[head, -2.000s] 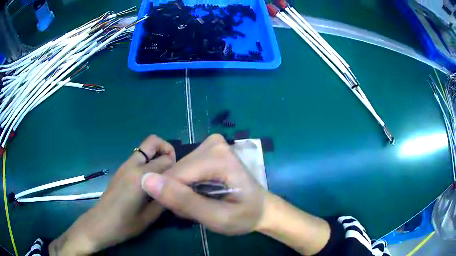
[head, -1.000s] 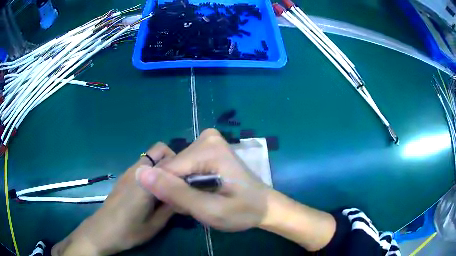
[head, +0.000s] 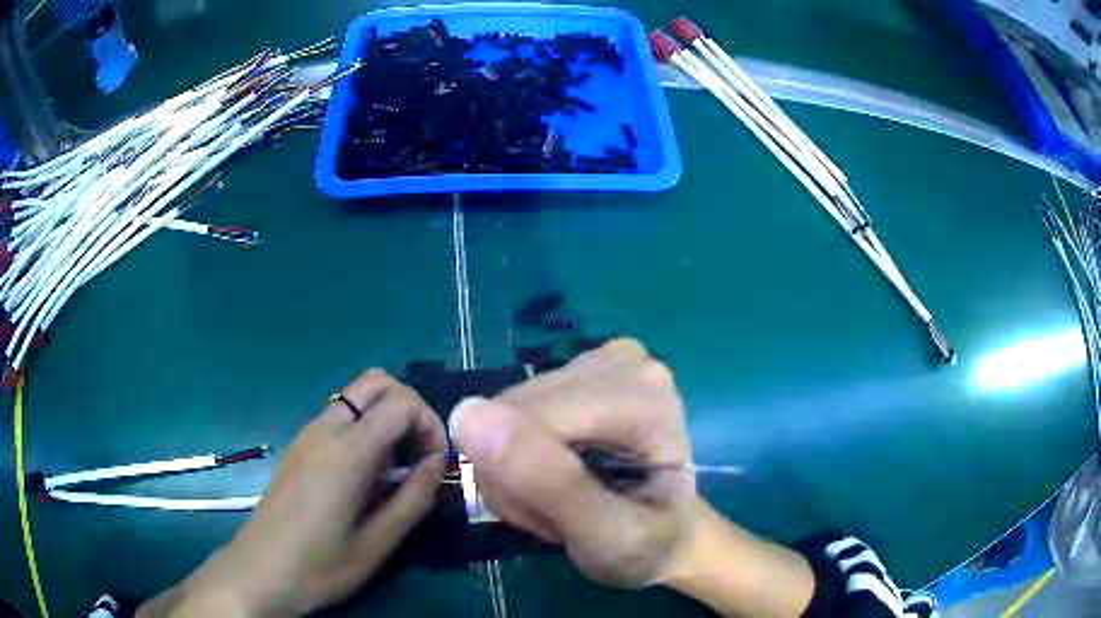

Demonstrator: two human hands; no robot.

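Note:
My left hand (head: 344, 483) is at the lower centre, fingertips pinched on the end of a white cable (head: 169, 499) that runs in from the left under the hand. Thin coloured cores show at the fingertips. My right hand (head: 604, 465) holds a slim hand tool (head: 628, 467) with a dark grip; its thin metallic end points right, and its other end is hidden by my fingers. Both hands are over a black pad (head: 453, 389) with a white patch (head: 471, 489) between them. A connector housing is not visible at the fingertips.
A blue tray (head: 501, 184) of black housings stands at the back centre. A fanned white cable bundle (head: 133, 163) lies left. White cables with red connectors (head: 797, 157) lie diagonally right. Dark loose housings (head: 546, 312) lie beyond the pad. Another cable lead (head: 127, 468) lies left.
My right hand has moved right and covers the pale card. The hands have parted slightly, uncovering the white patch and cores. The tool lies flatter, its metallic end showing. The view has shifted slightly.

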